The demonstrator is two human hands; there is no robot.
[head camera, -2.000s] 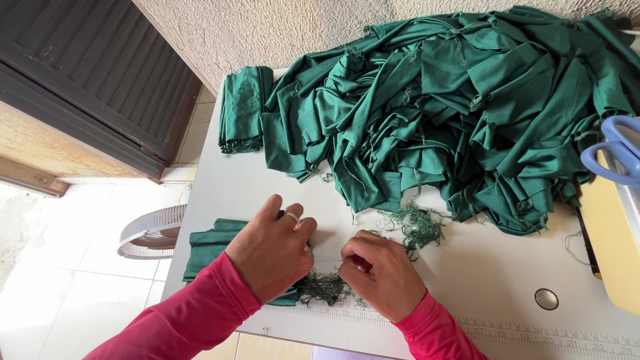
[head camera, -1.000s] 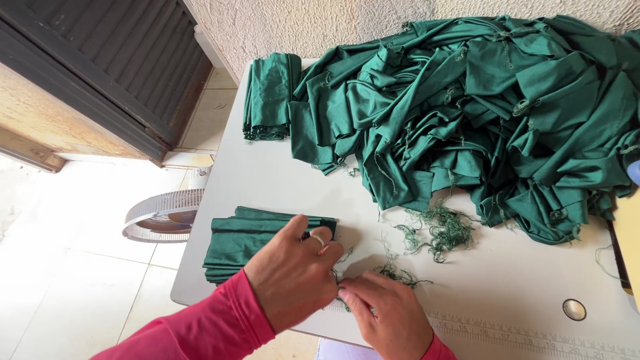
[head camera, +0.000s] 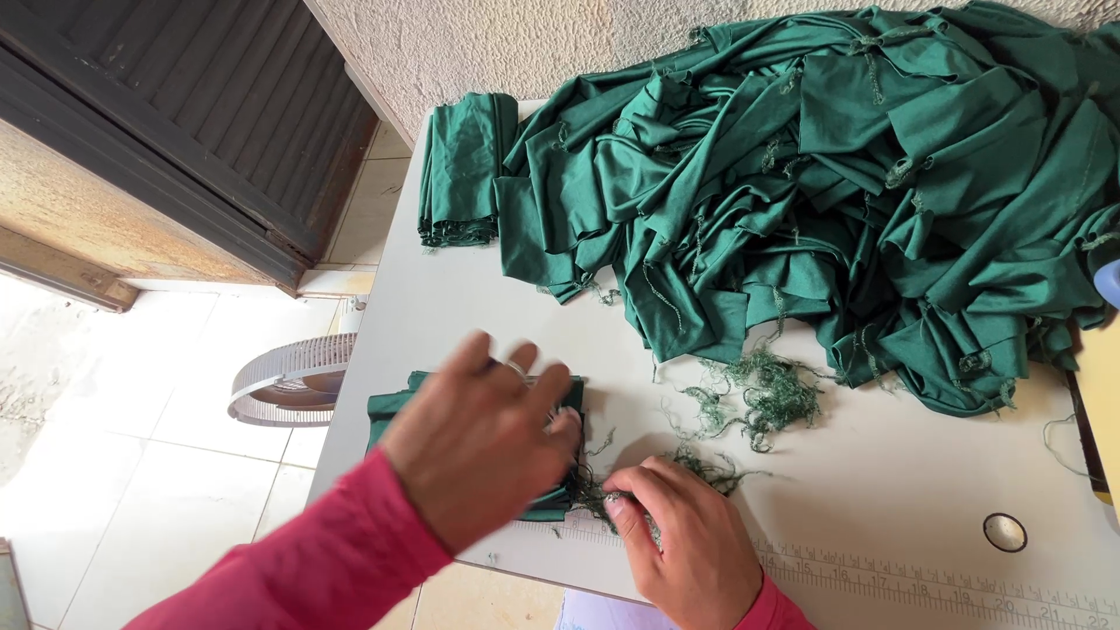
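My left hand (head camera: pixel 490 429), blurred, is over a small stack of folded green fabric (head camera: pixel 389 405) near the table's front left; a small metallic object shows at its fingers, too blurred to name. Just right of the stack, my right hand (head camera: pixel 678 534) pinches dark green thread trimmings (head camera: pixel 595 494) between thumb and forefinger. Behind it lies a loose tangle of green threads (head camera: pixel 779 394). A second folded green stack (head camera: pixel 464 166) stands at the back left, beside a large heap of green fabric pieces (head camera: pixel 726 192) with frayed thread ends.
The white table (head camera: pixel 901 464) has a printed ruler scale (head camera: pixel 919 586) along its front and a small round inset (head camera: pixel 1004 532). A fan (head camera: pixel 293 385) stands beyond the left edge. A rough wall (head camera: pixel 490 44) borders the back. Part of a blue handle (head camera: pixel 1109 282) shows far right.
My left hand has lifted from beside my right hand and moved left over the folded stack. Compared with two seconds ago, the view has shifted.
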